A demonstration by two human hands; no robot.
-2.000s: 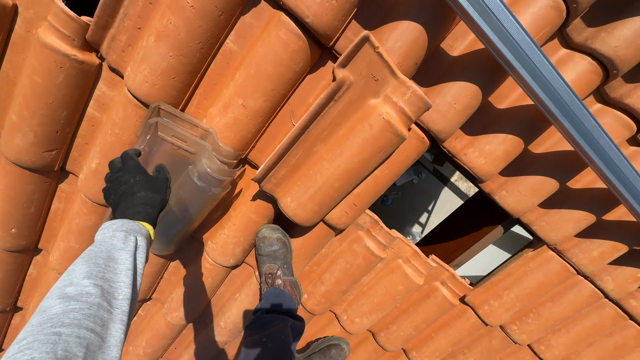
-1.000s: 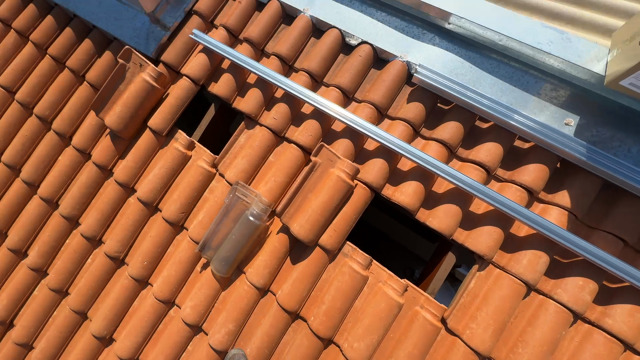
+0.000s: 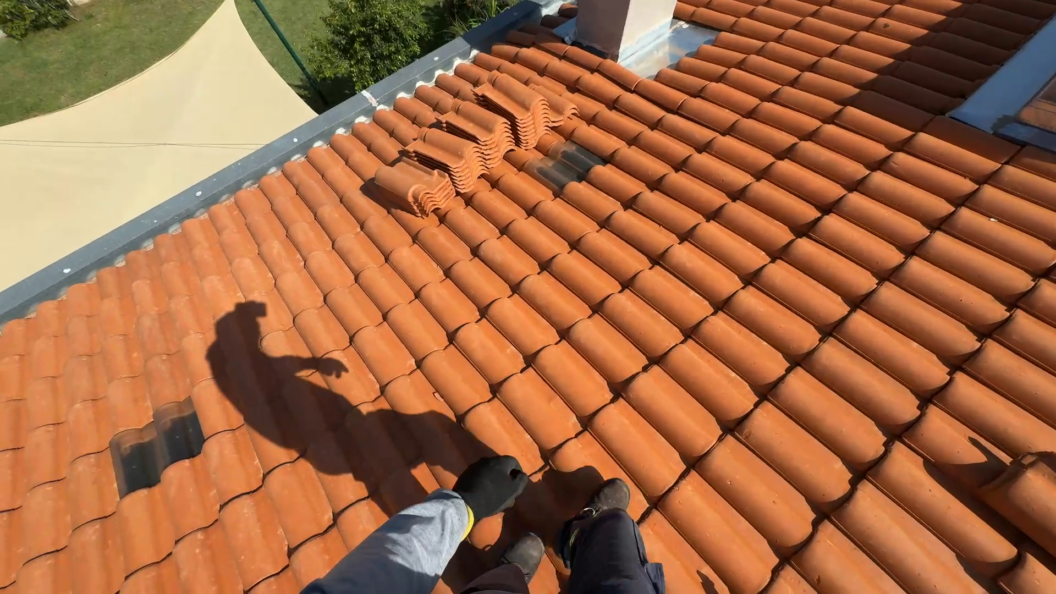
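Note:
My left hand (image 3: pixel 492 485), in a black glove with a yellow cuff, hangs over the orange clay roof tiles (image 3: pixel 569 379) close to my two work shoes (image 3: pixel 609 497). Its fingers are curled, and nothing shows in them. My right hand is out of view. Farther up lie several stacks of clay roof tiles (image 3: pixel 462 148) on the roof. Beside them, dark translucent tiles (image 3: pixel 564 165) are set among the clay ones. More dark translucent tiles (image 3: pixel 157 445) are at the lower left.
A grey metal edge flashing (image 3: pixel 223 153) borders the roof, with a beige shade sail (image 3: pixel 165 124) and grass beyond. A chimney (image 3: pixel 623 29) rises at the top, a metal-framed roof window (image 3: pixel 1011 91) at the upper right. A raised clay tile (image 3: pixel 1027 495) is at the right edge.
The view has swung widely across the roof. Two seconds ago my left hand was on a translucent tile; now it is away from it. The metal rail and roof openings are out of view.

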